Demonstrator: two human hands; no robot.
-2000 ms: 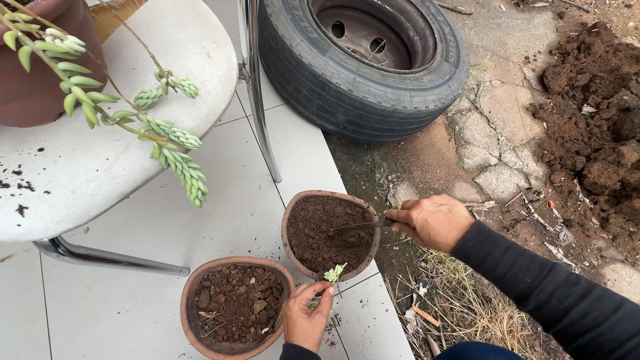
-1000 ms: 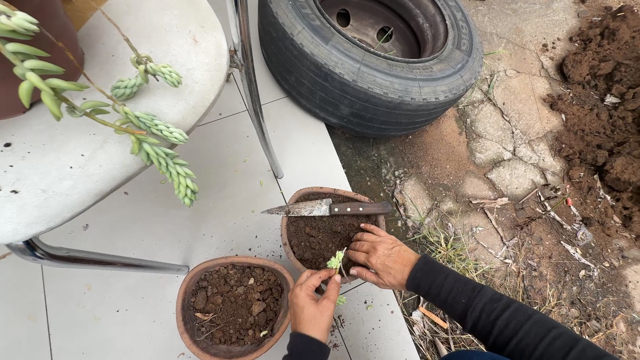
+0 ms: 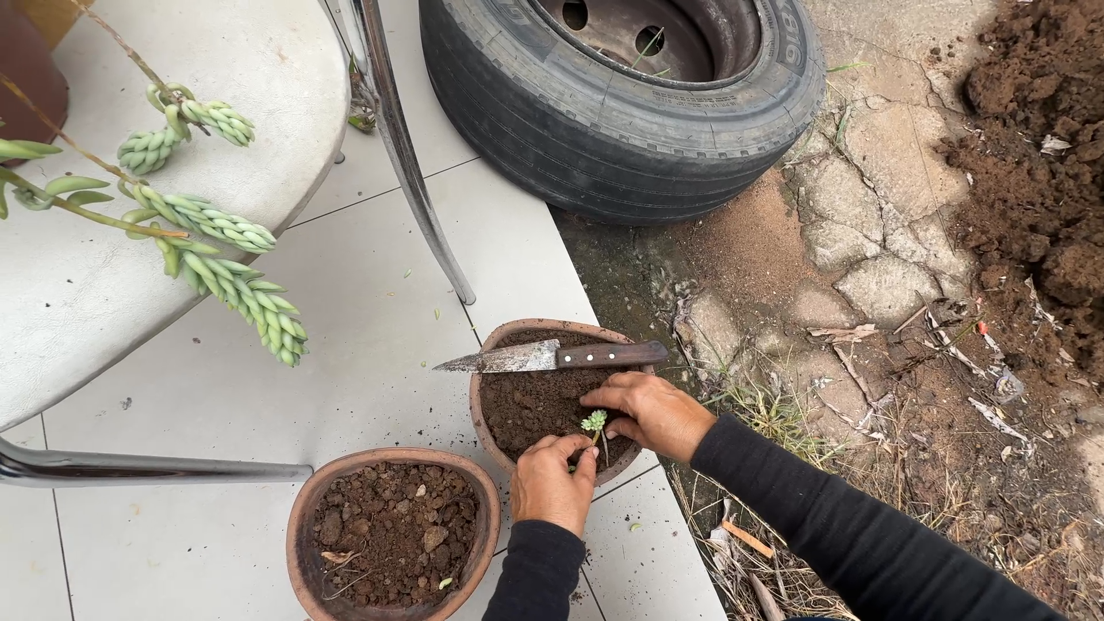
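Note:
My left hand [image 3: 552,487] pinches a small green succulent cutting [image 3: 594,423] by its stem, over the front of a soil-filled clay pot [image 3: 486,431]. Fingers of my right hand [image 3: 660,414] are apart and rest at the soil just beside the cutting, with nothing seen in them. Across the back of that pot's rim lies a kitchen knife [image 3: 552,355] with a stained blade and a riveted wooden handle, its tip pointing left. A second clay pot [image 3: 297,526] with lumpy soil stands to the lower left. The cutting's lower end is partly hidden by my fingers.
A white chair [image 3: 198,52] with metal legs stands at left, holding a brown pot [image 3: 30,86]; trailing succulent stems [image 3: 241,293] overhang its seat. A tyre on its rim [image 3: 621,129] lies behind the pots. At right are broken paving, dry grass and heaped soil [image 3: 1052,172].
The knife was in my right hand with its blade in the soil; it now lies across the pot's rim. My right hand has moved beside the cutting, which my left hand still holds.

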